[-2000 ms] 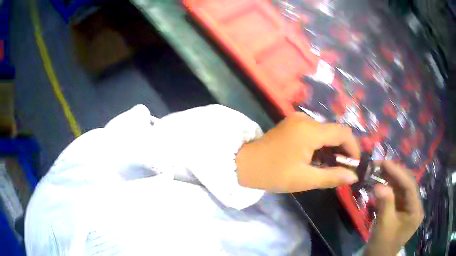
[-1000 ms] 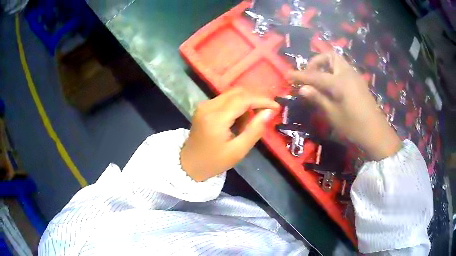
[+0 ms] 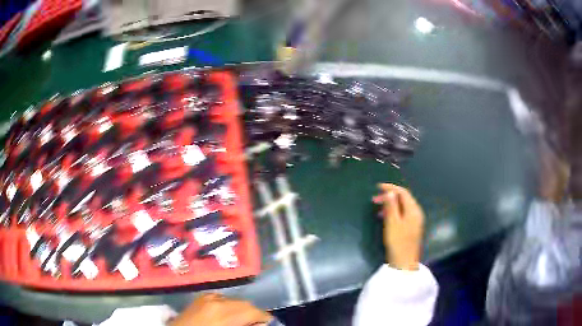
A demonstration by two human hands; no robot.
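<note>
A large orange-red pocket tray (image 3: 250, 223) lies on the left of the bench, its pockets filled with black units with shiny clips; the picture is blurred. A dark, glittering pile of loose clips (image 3: 357, 121) lies right of the tray. My right hand (image 3: 403, 223) is over the bench right of the tray, below the pile, thumb and fingers slightly parted, with nothing visible in it. My left hand (image 3: 220, 311) is at the bottom edge, just in front of the tray, cut off; its fingers and anything in them are hidden.
Pale tape marks (image 3: 287, 239) cross the dark green bench (image 3: 338, 210) beside the tray. White paper slips (image 3: 163, 56) and a blue pen (image 3: 204, 57) lie behind the tray. White equipment stands at the back left. A person in a pale smock (image 3: 542, 255) is at the right.
The view has swung right, bringing the clip pile and tape marks into sight. My right hand has left the tray for the bench beside it; my left hand is now low at the picture's edge.
</note>
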